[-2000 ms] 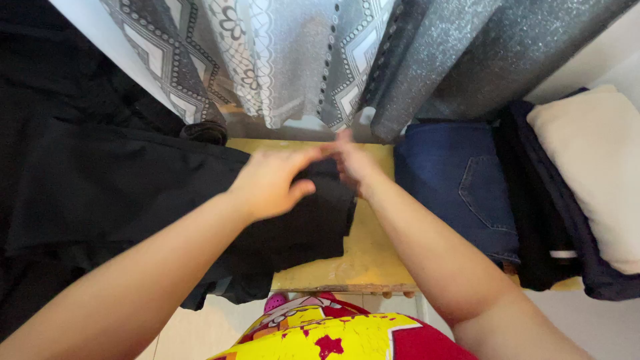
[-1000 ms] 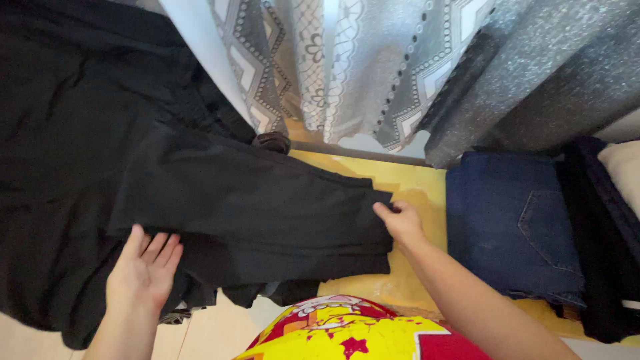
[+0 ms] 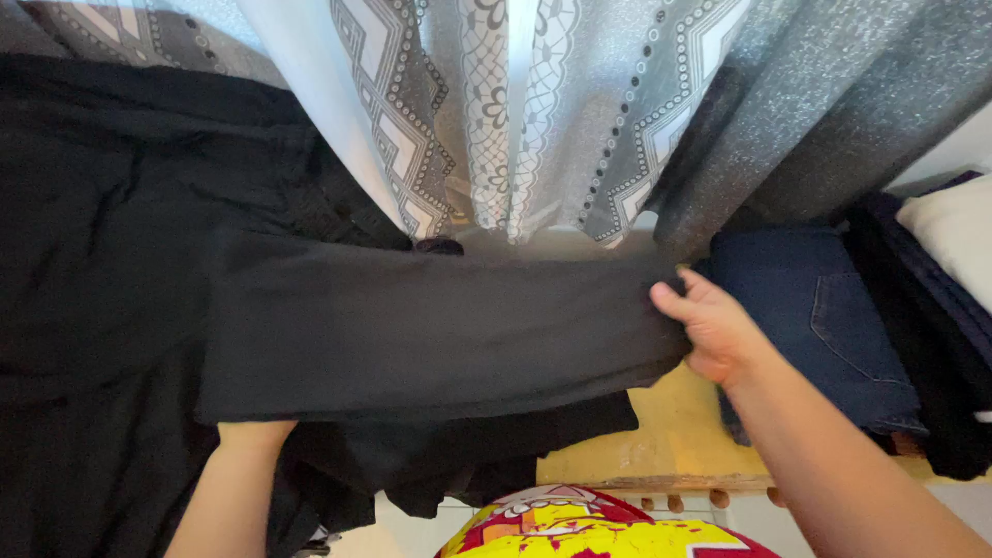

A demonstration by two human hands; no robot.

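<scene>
A folded length of black cloth [image 3: 449, 333], which looks like a trouser leg, stretches across the middle of the view. My right hand [image 3: 709, 325] grips its right end, thumb on top. Under the left part of the cloth goes my left hand [image 3: 256, 434]; only the wrist and a bit of the hand's base show, and the fingers are hidden. More black cloth [image 3: 101, 232] lies spread at the left, and a further black piece hangs below the folded length over the edge of the yellow wooden surface [image 3: 659, 442].
Folded blue jeans [image 3: 806, 333] lie just right of my right hand, beside dark folded clothes [image 3: 907, 310] and a cream folded cloth [image 3: 953, 225]. Patterned grey and white curtains [image 3: 496, 116] hang behind the surface. Light floor tiles [image 3: 403, 535] show below.
My left hand, palm up beside the black cloth a second ago, is now beneath it. The folded length is raised off the surface, its right end still in my right hand.
</scene>
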